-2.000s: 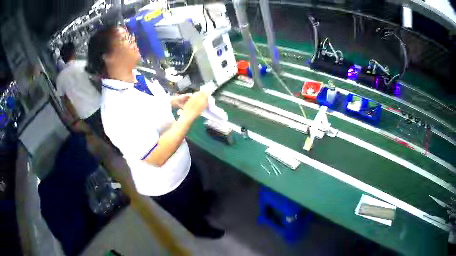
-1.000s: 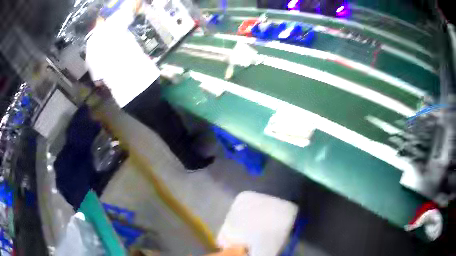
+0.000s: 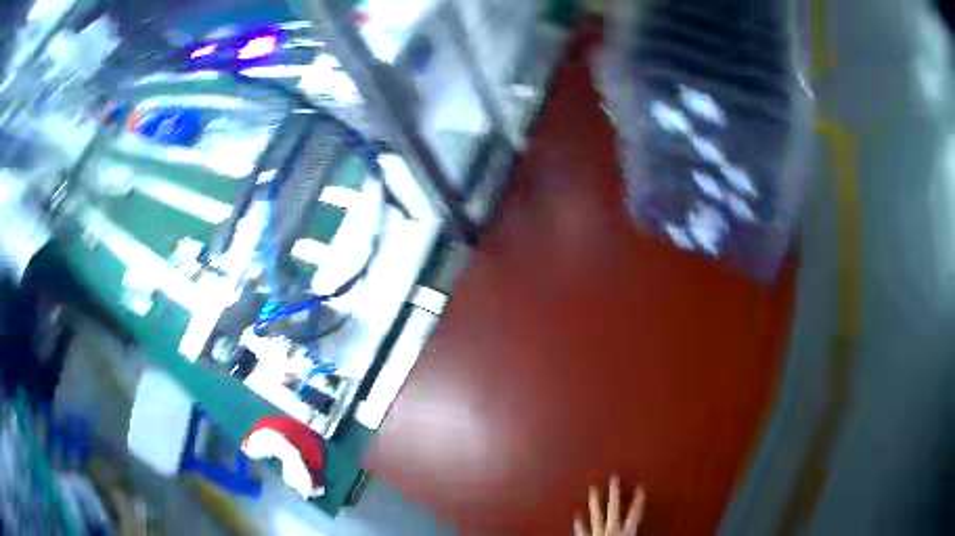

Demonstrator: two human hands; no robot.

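The picture is strongly blurred. A hand, by its place my right hand (image 3: 609,511), shows at the bottom edge, cut off below the fingers. Its fingers are spread and it holds nothing that I can see. Behind it lies a broad, shiny red-brown surface (image 3: 607,366); I cannot tell whether the hand touches it. My left hand cannot be made out; a small skin-toned blur at the bottom left is too unclear to name.
A bench machine with blue hoses (image 3: 283,314) stands on the green bench (image 3: 194,382) at left. A red and white item (image 3: 288,450) is at the bench corner. A white stool (image 3: 159,419) stands lower left. A dark rack with white pieces (image 3: 707,168) is upper right.
The view has swung right, away from the person in white and the bench with the white sheet. The red-brown surface and spread hand have come into view.
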